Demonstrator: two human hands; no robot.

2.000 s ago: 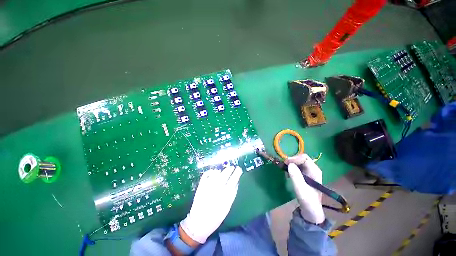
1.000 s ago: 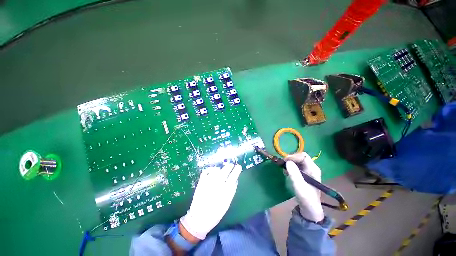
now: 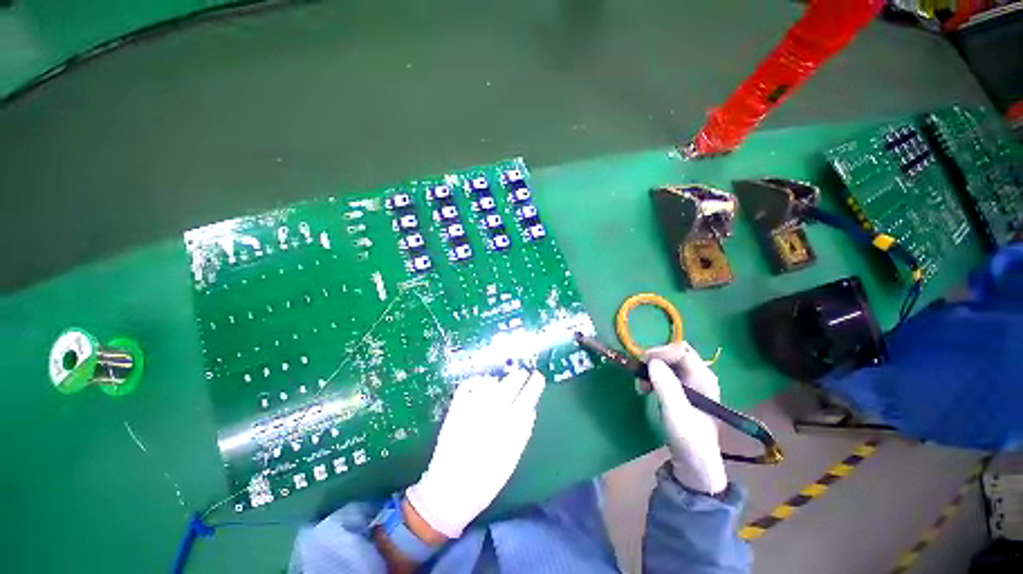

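Observation:
A large green circuit board [image 3: 325, 320] lies on the green mat, with columns of dark squares near its far right corner. My right hand [image 3: 687, 409], in a white glove, grips a soldering iron [image 3: 718, 413]. The iron's tip is at the board's right edge. My left hand [image 3: 477, 448], in a white glove with a blue wrist strap [image 3: 402, 534], is at the board's near edge, fingertips over it. A thin strand of solder wire crosses the board; whether my left fingers pinch it is hard to tell in the glare.
A solder spool [image 3: 97, 362] is at left. A yellow-orange ring [image 3: 648, 326], two iron stands [image 3: 698, 230] and a black round-mouthed unit [image 3: 825, 327] are at right. Other boards [image 3: 897, 185], a red-wrapped post [image 3: 785, 73] and another person's blue sleeve [image 3: 954, 364] are beyond.
The whole view has shifted slightly. The iron's tip stays at the board's right edge, and both hands keep nearly the same places.

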